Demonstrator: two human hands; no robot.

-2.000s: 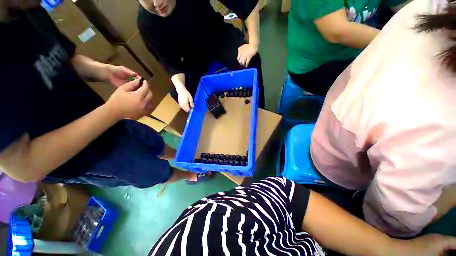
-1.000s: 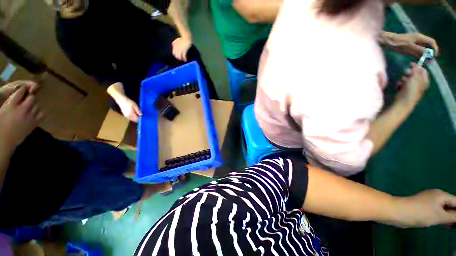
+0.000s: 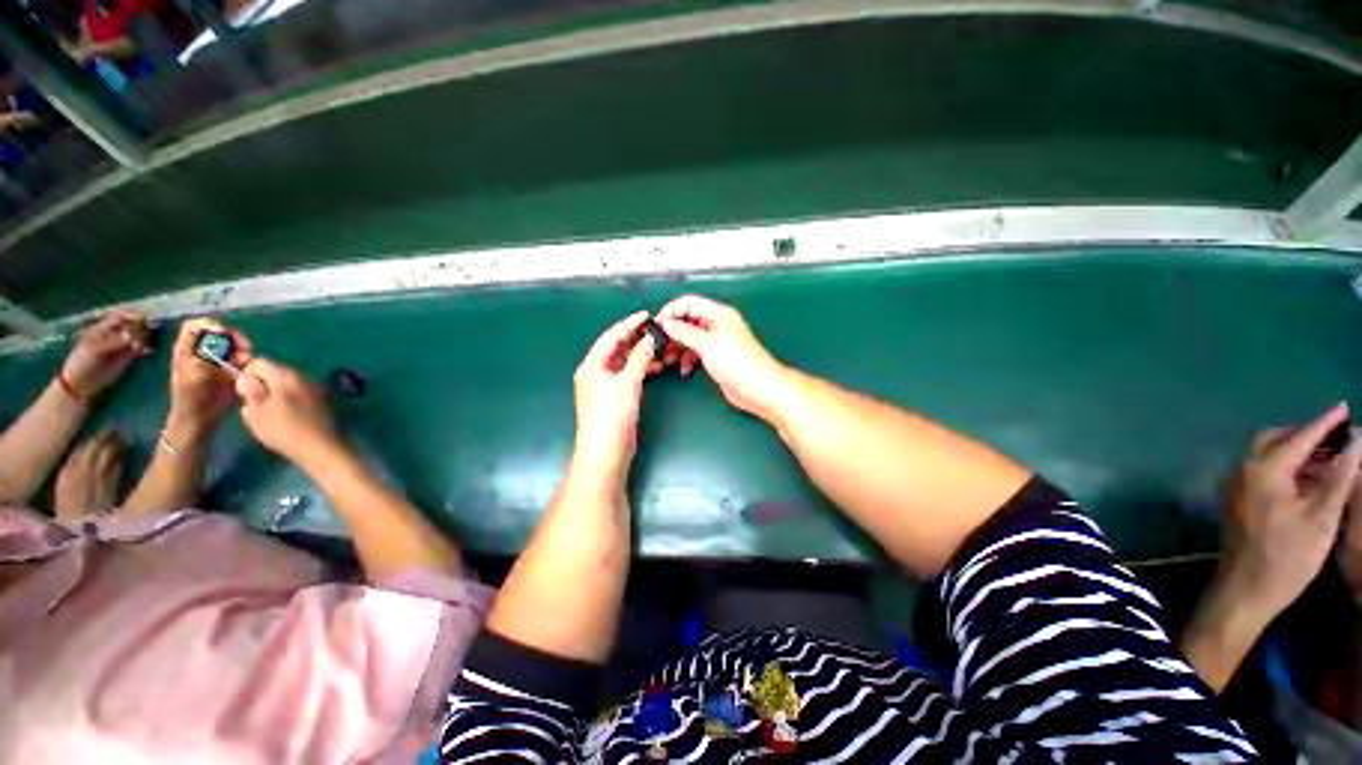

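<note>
My left hand (image 3: 610,392) and my right hand (image 3: 725,351) meet over the green bench (image 3: 926,359), in the middle of the view. Both hold a small black device housing (image 3: 654,335) between their fingertips, just short of the white rail. The fingers cover much of the housing, so its details cannot be told. A tiny green circuit board (image 3: 784,247) lies on the white rail (image 3: 896,233), ahead and to the right of my hands.
At the left, a person in pink holds a small device (image 3: 215,347) and a thin tool. A small dark piece (image 3: 348,383) lies beside those hands. Other hands are at the far left. At the right edge, another person's hand (image 3: 1288,501) holds a dark piece. A crinkled clear piece (image 3: 284,511) lies left.
The view has swung from the blue crate and seated people to the green bench. Both my hands now show together at a black housing; before, only one striped-sleeved arm reached right.
</note>
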